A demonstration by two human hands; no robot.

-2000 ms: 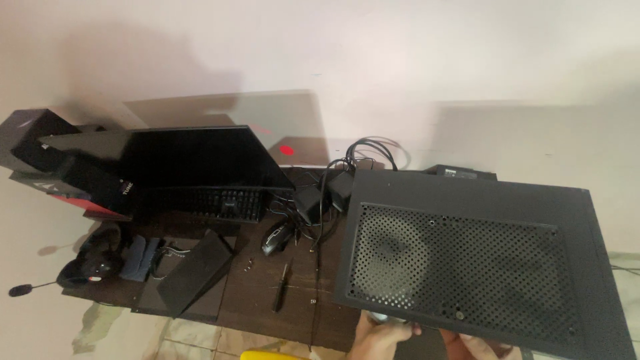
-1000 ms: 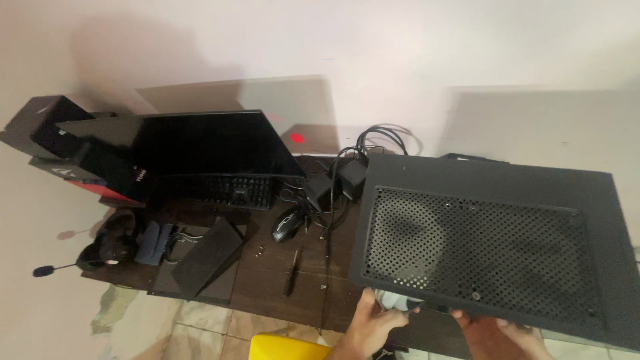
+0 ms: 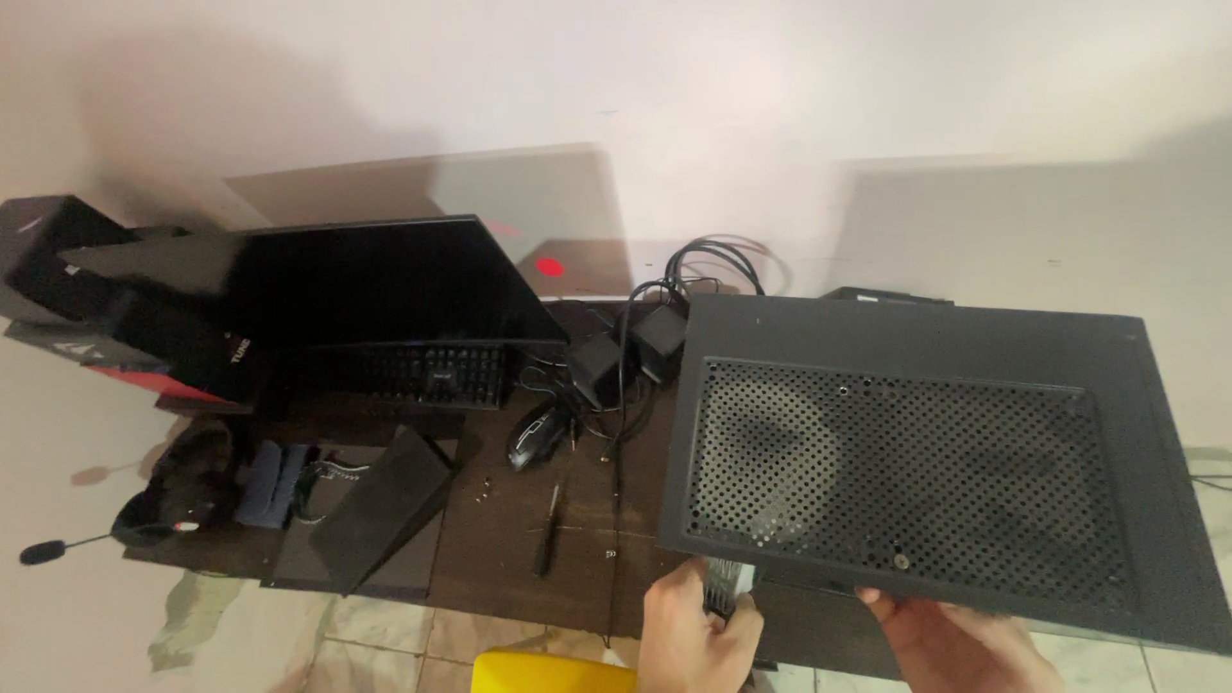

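A black computer case with a perforated vent panel (image 3: 962, 481) fills the right of the head view, its vented side facing up. My left hand (image 3: 698, 626) is closed around a ribbed, grey metallic part (image 3: 729, 582) at the case's near left edge; whether that part is joined to the case cannot be told. At the near edge, further right, my right hand (image 3: 962, 640) touches the case with its fingertips, the rest of its fingers hidden below. A screwdriver (image 3: 549, 534) lies on the dark wooden table (image 3: 491, 597), left of my hands, near several small screws (image 3: 484, 489).
A monitor (image 3: 385, 279) stands behind a keyboard (image 3: 433, 375) at the left. Speakers (image 3: 597, 366), cables (image 3: 626, 414) and a mouse (image 3: 537, 433) are near the middle. A headset (image 3: 192, 472) and a dark flat panel (image 3: 385, 505) lie front left. Something yellow (image 3: 553, 672) is below the table edge.
My left hand has shifted a little away from the case's near edge, and more of the ribbed part shows in it. The right hand remains at the case's near edge.
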